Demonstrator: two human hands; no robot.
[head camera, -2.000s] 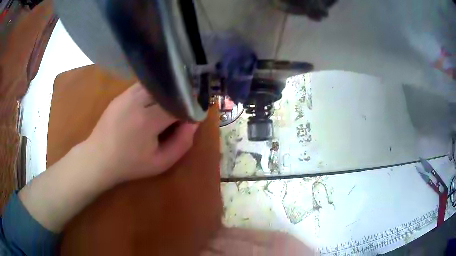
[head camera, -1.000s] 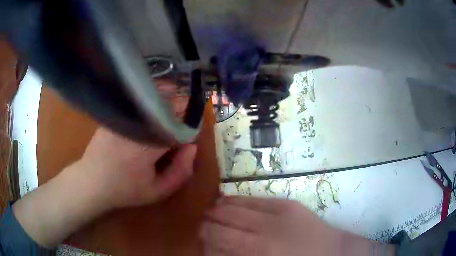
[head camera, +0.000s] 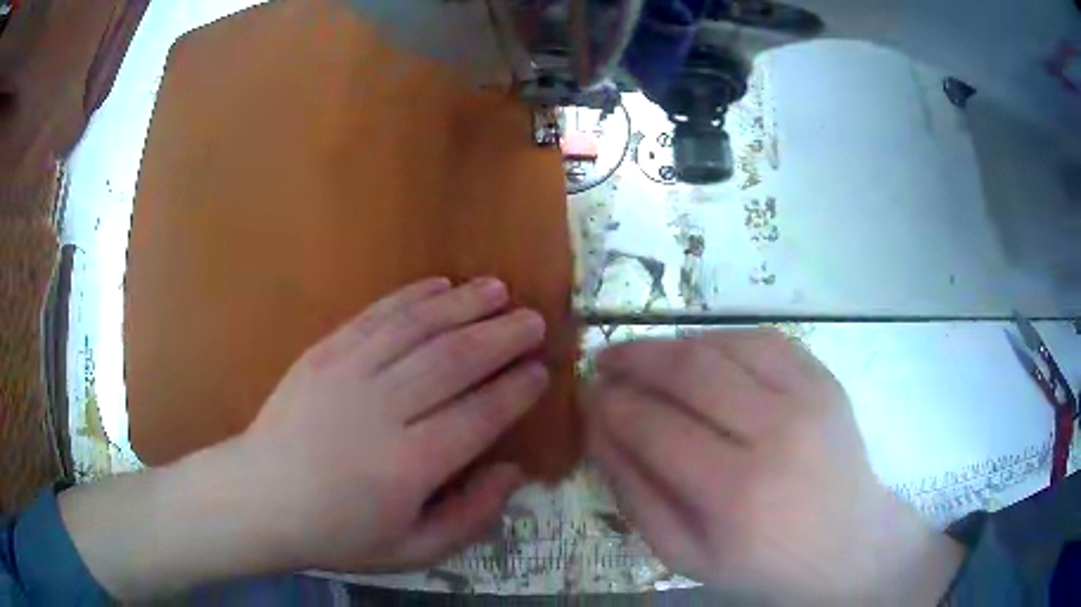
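A brown panel (head camera: 273, 225) with rounded corners lies flat on the white machine bed, its right edge under the presser foot (head camera: 545, 125). My left hand (head camera: 403, 427) lies flat on the panel's lower part, fingers slightly spread, pointing up and right. My right hand (head camera: 735, 439) is beside the panel's lower right edge, fingers together and bent, somewhat blurred. Its fingertips are at or close to the edge; whether they pinch it cannot be told.
The machine head (head camera: 901, 36) hangs over the top of the view, with a dark knob (head camera: 703, 152) below it. Snips with a red handle (head camera: 1062, 439) lie at the right. A printed ruler (head camera: 948, 484) runs along the front edge. Brown material (head camera: 33, 296) is at far left.
The view has shifted, and the chrome guard no longer blocks the panel. My left hand has moved down from near the needle and flattened on the panel. My right hand remains at the lower right edge.
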